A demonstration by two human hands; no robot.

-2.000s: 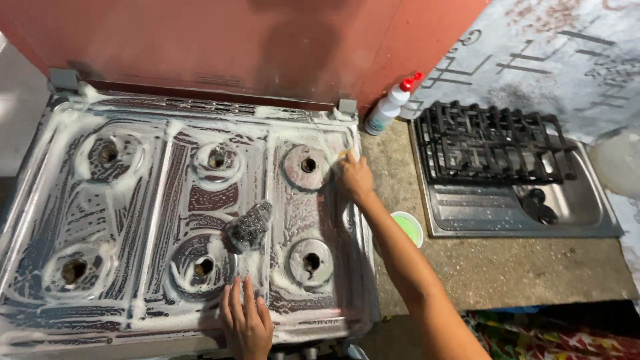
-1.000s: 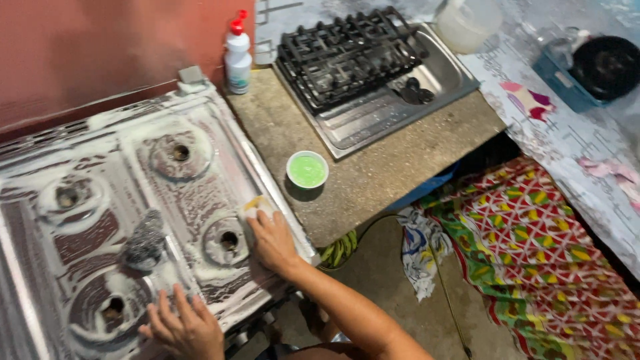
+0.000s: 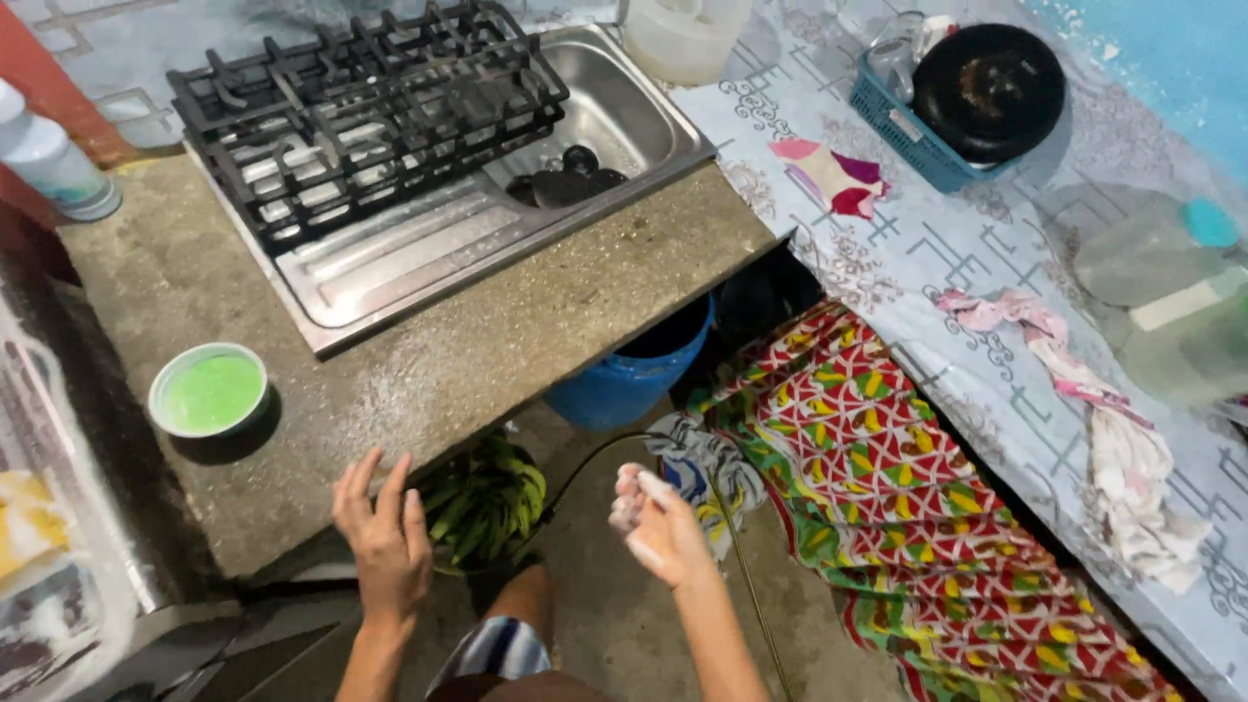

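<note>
My left hand (image 3: 383, 534) hovers by the front edge of the concrete counter (image 3: 585, 278), fingers apart and holding nothing. To its right, over the floor, my right hand (image 3: 658, 522) is raised with white suds on its curled fingers; nothing shows in it. A round tub of green paste (image 3: 210, 390) sits on the counter, up and left of my left hand. At the far left, a yellow sponge (image 3: 29, 526) lies on the soapy stove top (image 3: 49, 614). Black cast pan grates (image 3: 361, 117) rest across the steel sink (image 3: 419, 244), with black burner caps (image 3: 575, 180) in its basin.
A white bottle (image 3: 54, 161) stands at the counter's left back. Below are a blue bucket (image 3: 634, 375), green bananas (image 3: 492, 497), and a hose (image 3: 741, 575) on the floor. A patterned cloth (image 3: 877, 487) hangs from the right table, which holds a blue basket (image 3: 912, 141).
The view has swung right, away from most of the stove. Both hands have left the stove top, and my right hand has let go of the yellow sponge.
</note>
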